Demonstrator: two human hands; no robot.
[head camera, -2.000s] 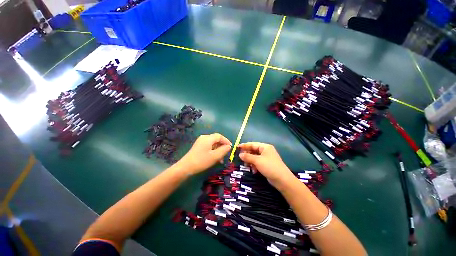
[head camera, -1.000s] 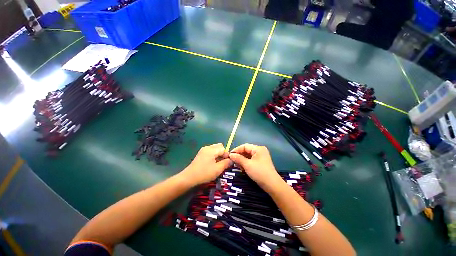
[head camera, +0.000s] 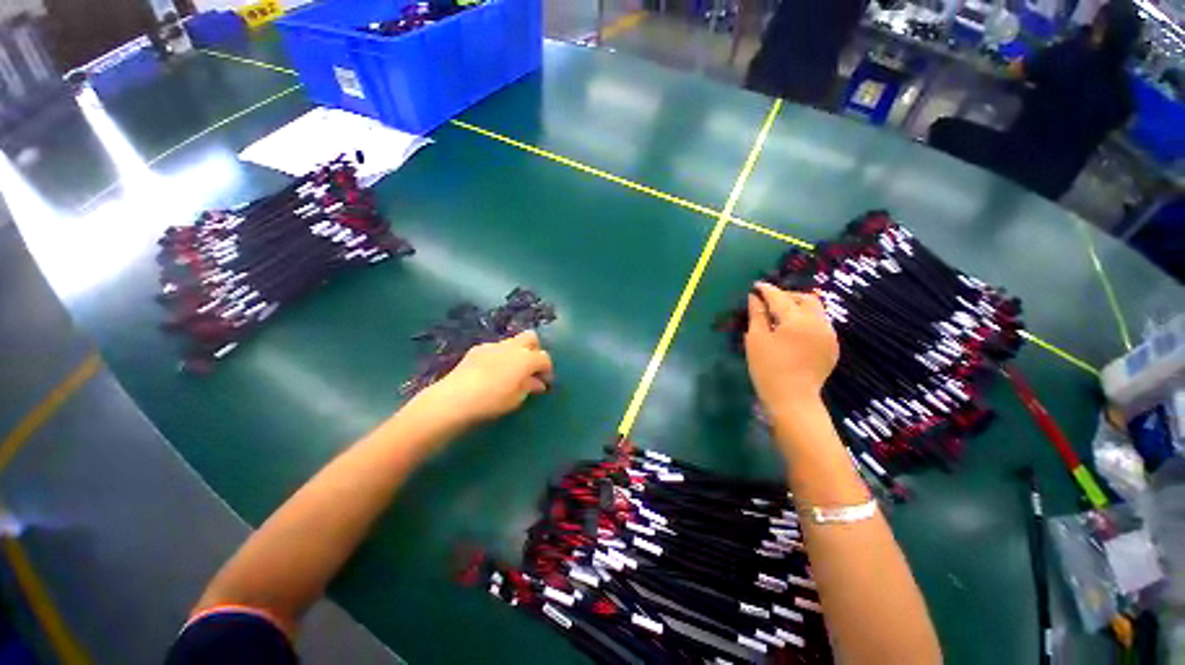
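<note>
My left hand (head camera: 500, 377) is at the near right edge of the loose heap of tiny black parts (head camera: 458, 327), fingers curled down; whether it holds one is hidden. My right hand (head camera: 793, 340) is at the left edge of the large fanned pile of black wire harnesses (head camera: 910, 331). Its thumb and fingertips are close together beside red and black connector ends; I cannot tell whether it grips one. The working pile of harnesses (head camera: 676, 552), with white labels and red ends, lies nearest me, partly behind my right forearm.
A smaller harness pile (head camera: 273, 257) lies at left. Behind it are white paper (head camera: 325, 143) and a blue tote (head camera: 422, 62). At right lie a red and green stick (head camera: 1055, 435), one single harness (head camera: 1040, 565), clear bags (head camera: 1105, 552) and a white box (head camera: 1150, 368). People are beyond the table.
My hands, together above the working pile before, have parted: the left moved left and away to the black heap, the right moved right and away to the large pile. The view has shifted.
</note>
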